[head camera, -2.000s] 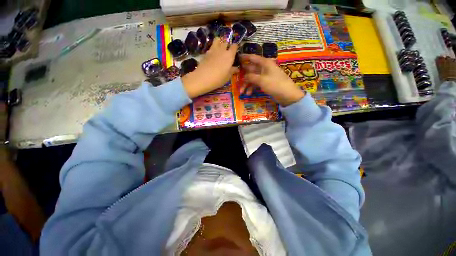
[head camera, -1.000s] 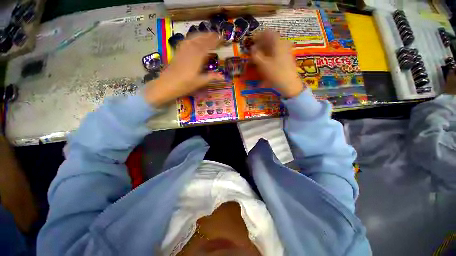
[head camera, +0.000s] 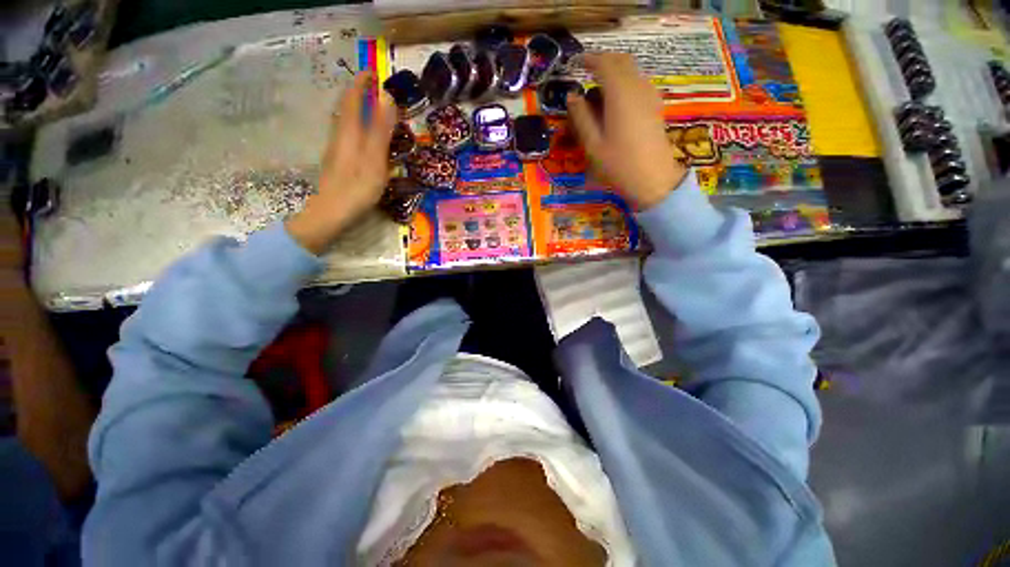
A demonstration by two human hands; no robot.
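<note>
Several smartwatch units stand on edge in a row point(head camera: 474, 71) along the back of the colourful printed sheet point(head camera: 484, 227). In front of them more units lie face up. One shows a bright whitish lit display point(head camera: 492, 127), others show coloured patterns point(head camera: 433, 167), and one is plain black point(head camera: 532, 136). My left hand point(head camera: 357, 155) is at the left end of the units, its fingers beside them. My right hand point(head camera: 622, 127) is at the right, its fingertips by a black unit point(head camera: 560, 95). Whether either hand grips a unit is hard to tell.
The worn grey bench cover point(head camera: 166, 177) lies left, with a dark rectangular block point(head camera: 91, 141) and a thin pale stick point(head camera: 183, 74). A white tray point(head camera: 875, 133) with dark watch units on edge is at right. A neighbour's parts tray with loose watches is upper left point(head camera: 55, 50).
My hands have moved apart, the left one leftwards to the end of the units and the right one slightly right. Units lying face up between them are now uncovered.
</note>
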